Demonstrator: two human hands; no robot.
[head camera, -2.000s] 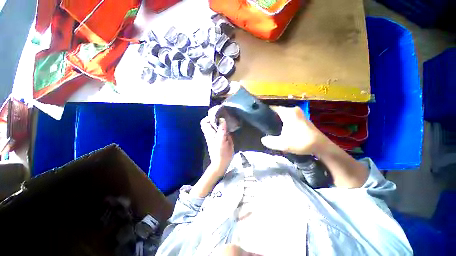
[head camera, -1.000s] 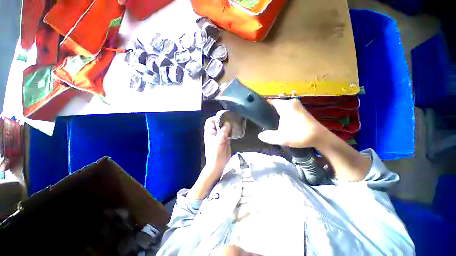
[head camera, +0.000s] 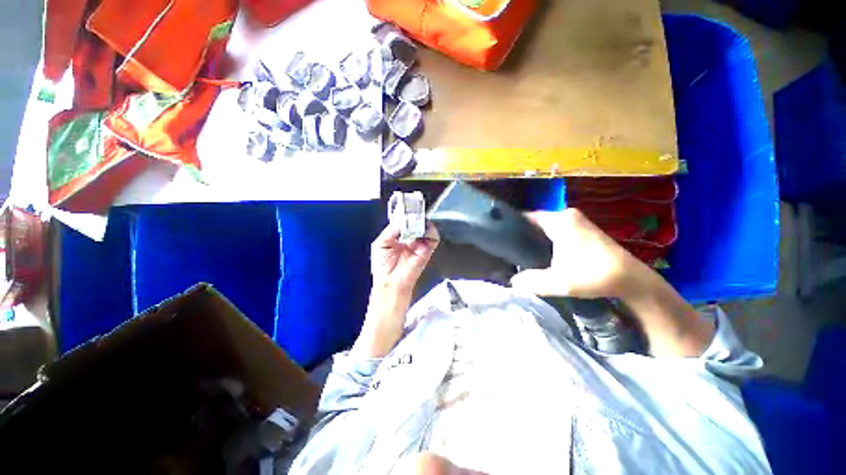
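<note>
My left hand (head camera: 402, 263) holds a small grey sewn piece (head camera: 408, 215) upright in its fingertips, just below the table's front edge. My right hand (head camera: 586, 257) is closed around the dark grey thread trimmer (head camera: 490, 223). The trimmer's flat head points left and ends close beside the piece; whether they touch cannot be told. A dark ribbed tube (head camera: 608, 327) shows below my right wrist. A loose pile of grey sewn pieces (head camera: 320, 130) lies on the white sheet (head camera: 223, 181), with some on the brown board.
Orange fabric pouches (head camera: 169, 46) lie at the table's left, another orange pouch (head camera: 473, 32) at the back. An open carton (head camera: 250, 343) with grey pieces stands lower left. Blue bins (head camera: 728, 167) stand right and below the table. Red stacked pieces (head camera: 621, 218) lie under the table edge.
The grey piece in my left hand is turned and raised upright. The trimmer and my right hand have moved right and slightly down, away from the piece. The view has shifted slightly.
</note>
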